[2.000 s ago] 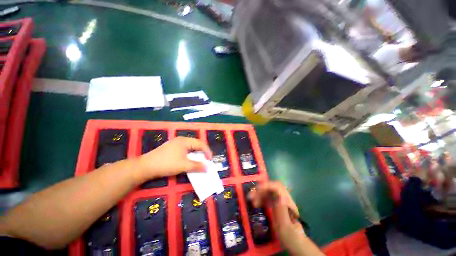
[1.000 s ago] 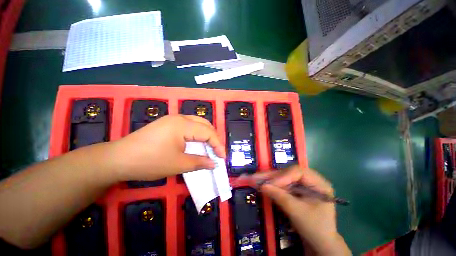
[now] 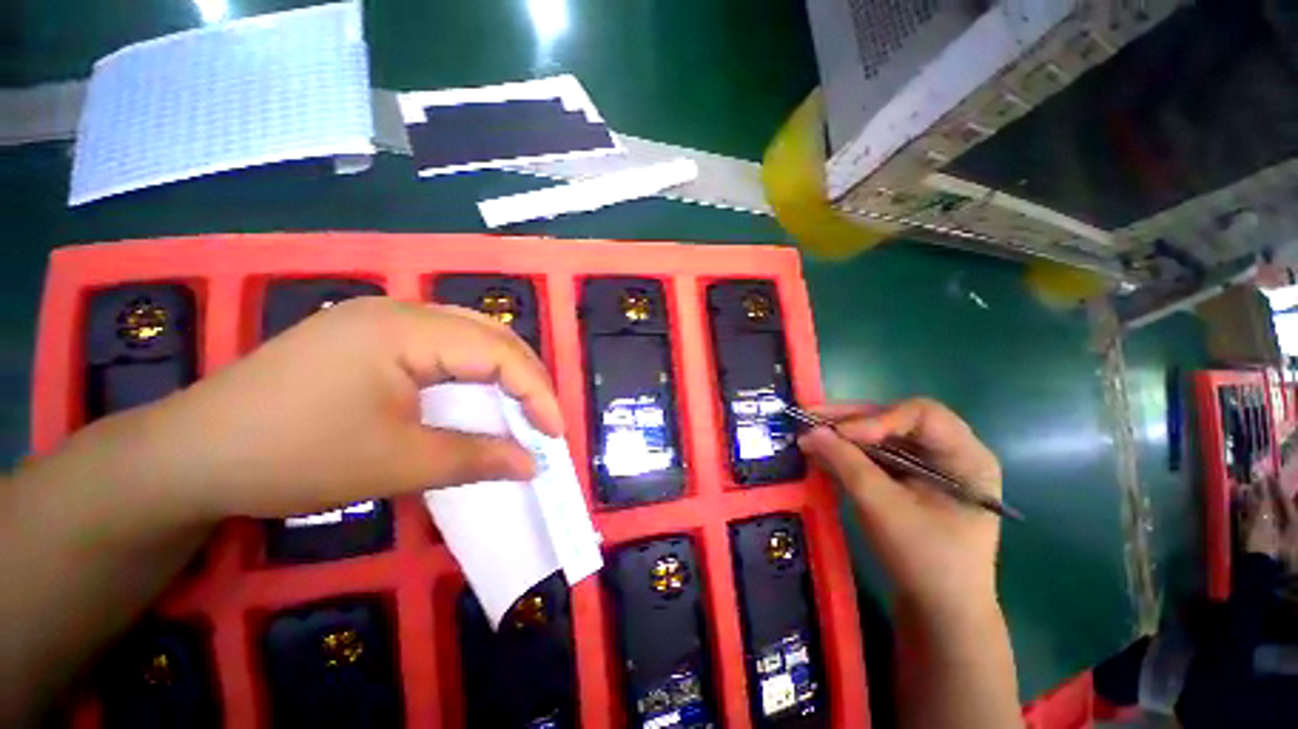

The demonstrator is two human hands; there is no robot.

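The red foam tray (image 3: 427,257) holds black open-backed phones in two rows. My left hand (image 3: 363,413) holds a folded white backing sheet (image 3: 498,534) over the tray's middle. My right hand (image 3: 918,491) holds dark tweezers (image 3: 925,473) like a pen. Their tip is at the silvery card-holder area of the upper-row phone at the right end (image 3: 749,342). Whether a label is at the tip cannot be told. My left hand and the sheet cover parts of several phones.
Beyond the tray lie a white gridded sheet (image 3: 221,100), a black piece on white liner (image 3: 505,128) and a narrow white strip (image 3: 591,191). A grey machine (image 3: 982,171) stands at upper right. Another red tray (image 3: 1214,484) and a person's hand (image 3: 1263,516) are at far right.
The tweezers have moved from beside the backing sheet, up and right, to the upper-right phone. My left hand still holds the sheet. The view has shifted, so the tray appears further left.
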